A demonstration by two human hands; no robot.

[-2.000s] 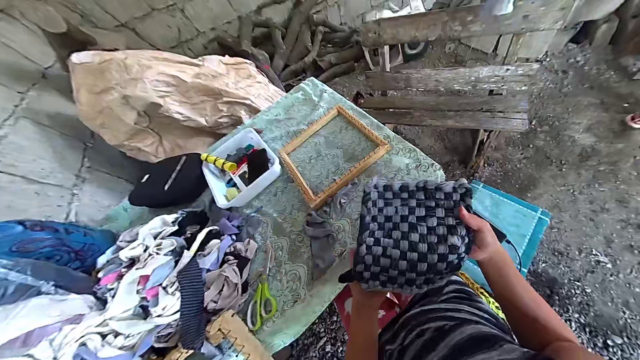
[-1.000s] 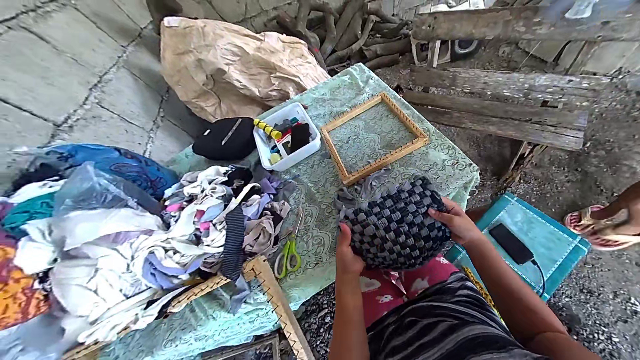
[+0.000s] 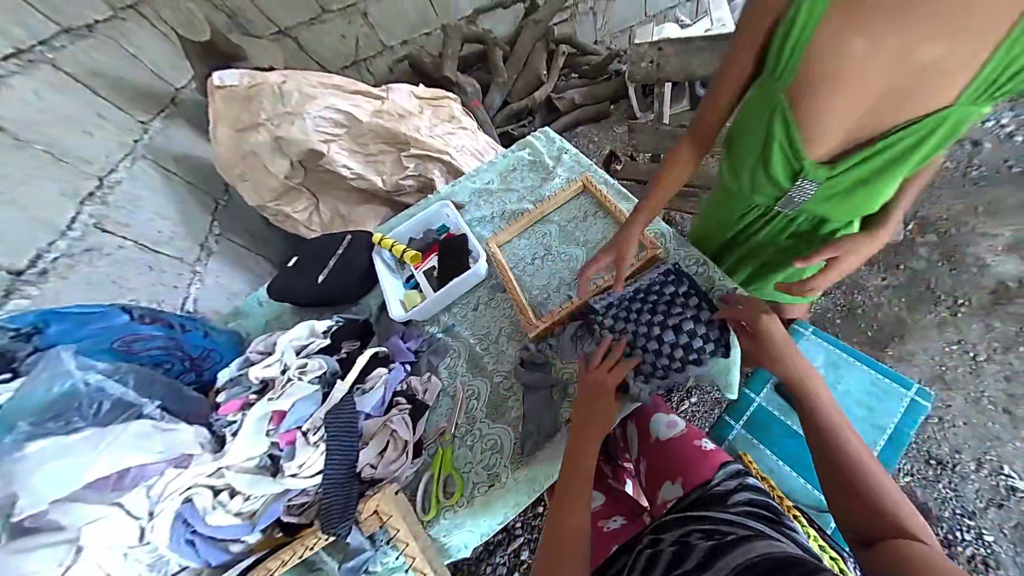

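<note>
A woven mat of black and grey fabric strips (image 3: 664,324) lies at the table's near right edge. On its lower left edge rest the spread fingers of my left hand (image 3: 602,380). My right hand (image 3: 752,324) is at the mat's right edge, its fingertips partly hidden, so its hold is unclear. Just beyond the mat, a square wooden loom frame with pegs (image 3: 534,214) lies on the lace-patterned cloth. Another person's hand (image 3: 612,260) reaches over the frame's near side, close to the mat. Grey fabric strips (image 3: 540,400) lie left of my left hand.
Green-handled scissors (image 3: 440,480) and a heap of fabric scraps (image 3: 280,432) are on the left. A white plastic box (image 3: 432,300) holds small items beside a black pouch (image 3: 324,268). The person in green stands at the right, behind a teal-covered seat (image 3: 848,400).
A person in green has come in at the right and reaches over the frame. The mat, held up in both hands two seconds ago, is now down at the table edge.
</note>
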